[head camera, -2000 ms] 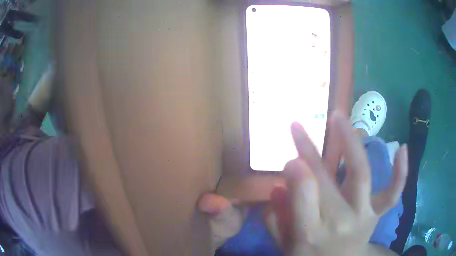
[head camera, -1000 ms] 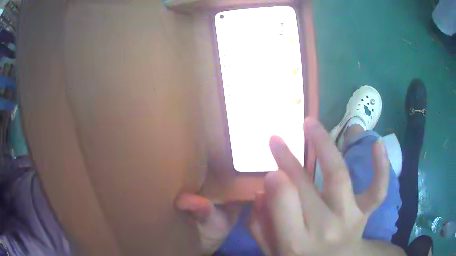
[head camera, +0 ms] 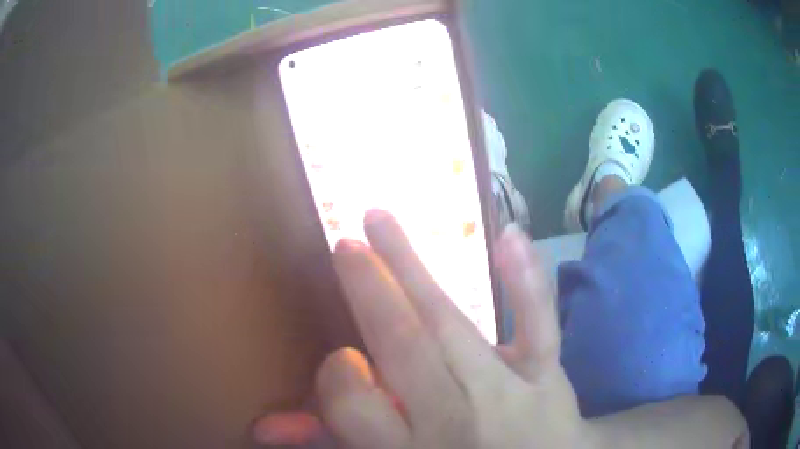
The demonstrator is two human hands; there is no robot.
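Observation:
A smartphone (head camera: 395, 131) with a white-glared screen lies tilted inside an open brown mailer box (head camera: 307, 31). The box's broad lid flap (head camera: 149, 228) fills the left of the view and is blurred. My right hand (head camera: 456, 368) is over the lower part of the phone, fingers spread, with two fingertips at the screen. It holds nothing. Of my left hand (head camera: 289, 428), only reddish fingertip parts show at the bottom edge of the box, behind my right hand; the rest is hidden or cut off.
Below are legs in blue jeans (head camera: 627, 307) and white clogs (head camera: 623, 140) on a green floor (head camera: 561, 53). A pale sheet (head camera: 689, 219) lies by the leg. At the right is another person's dark-clad leg with a black shoe (head camera: 717, 110).
The box and phone have moved left in view and tilted. My right hand has shifted left, its fingertips now further left on the screen. Less of my left hand shows. A second clog has come into view.

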